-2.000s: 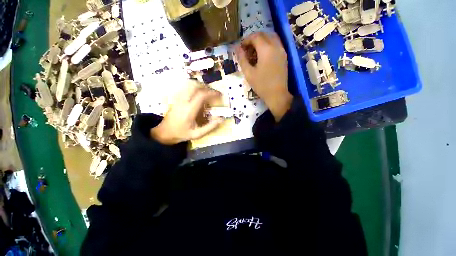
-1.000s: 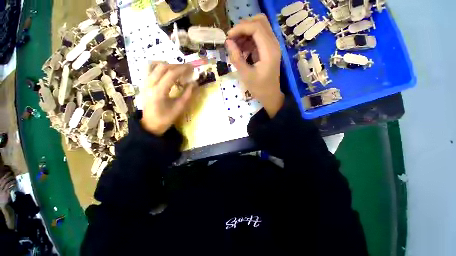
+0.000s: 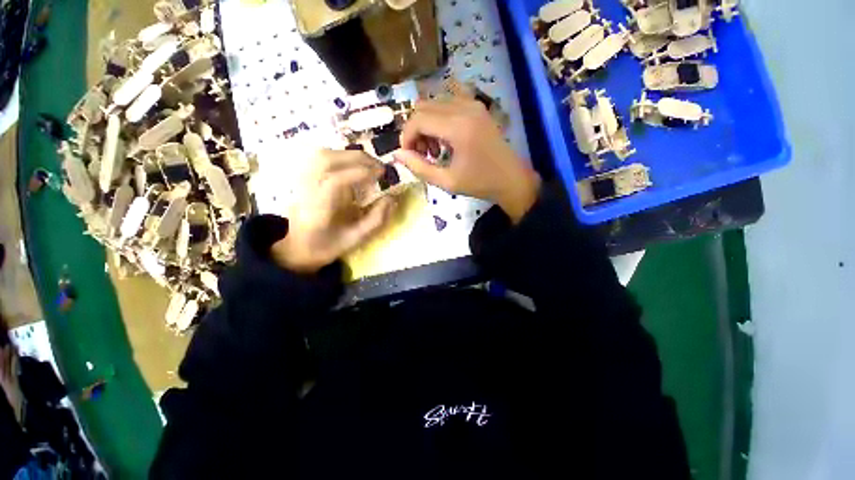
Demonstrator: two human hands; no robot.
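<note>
My left hand point(image 3: 333, 208) is low over the yellow pad point(image 3: 386, 234), fingers curled beside a black insert point(image 3: 387, 176). Whether it grips a part is hidden by the fingers. My right hand point(image 3: 461, 145) is just right of it, thumb and fingertip pinched close to the same spot; what it pinches is too small to tell. A tan moulded part point(image 3: 368, 119) lies on the white perforated plate point(image 3: 272, 94) just beyond my hands, with another black rectangle point(image 3: 385, 142) beside it.
A large pile of tan parts point(image 3: 169, 169) covers the brown board at left. The blue bin point(image 3: 698, 175) at right holds several tan parts, some with black rectangles. A brown-gold block point(image 3: 375, 47) stands behind my hands. Part of another person point(image 3: 23, 403) shows at lower left.
A second ago a tan part was raised at my right fingertips, with my hands apart. Now my hands are close together, low over the plate, and that part is no longer seen there.
</note>
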